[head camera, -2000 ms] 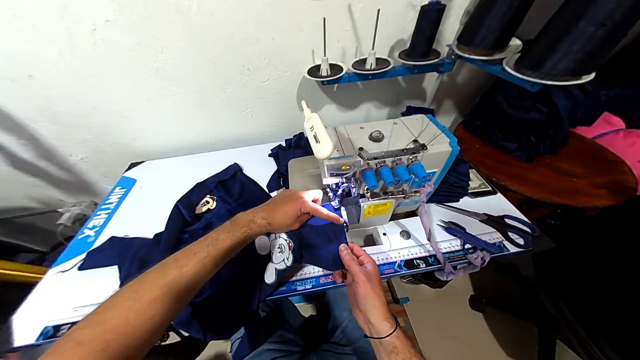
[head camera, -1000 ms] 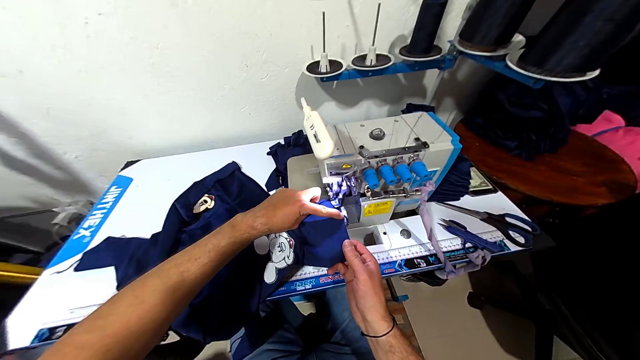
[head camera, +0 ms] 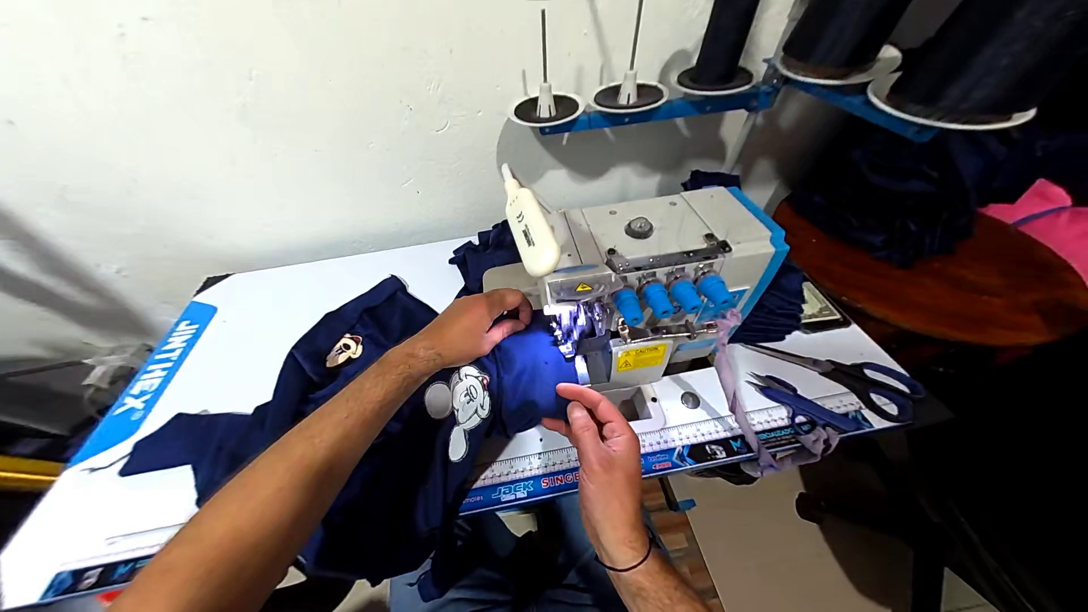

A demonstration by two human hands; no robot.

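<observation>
A navy fabric garment point(head camera: 340, 408) with cartoon mouse prints spreads over the white sewing table, its edge under the lit presser foot point(head camera: 571, 327) of an overlock sewing machine point(head camera: 671, 255). Left of the needle area, my left hand point(head camera: 484, 327) pinches the cloth between thumb and fingers. My right hand point(head camera: 599, 442) is at the near edge of the same cloth, palm up, thumb and fingertips touching it; how firmly it grips is hard to tell.
Two pairs of scissors point(head camera: 875, 391) and a pale fabric strip point(head camera: 735, 399) lie right of the machine. Thread cones point(head camera: 727, 42) stand on a blue rack above. Dark cloth point(head camera: 901, 204) and pink cloth point(head camera: 1050, 221) rest on a round wooden stool point(head camera: 952, 280). A measuring strip point(head camera: 680, 438) runs along the table's front.
My left hand has moved back and left, away from the needle area, its fingers now curled on the cloth. My right hand stays at the cloth's near edge, its fingers shifted slightly.
</observation>
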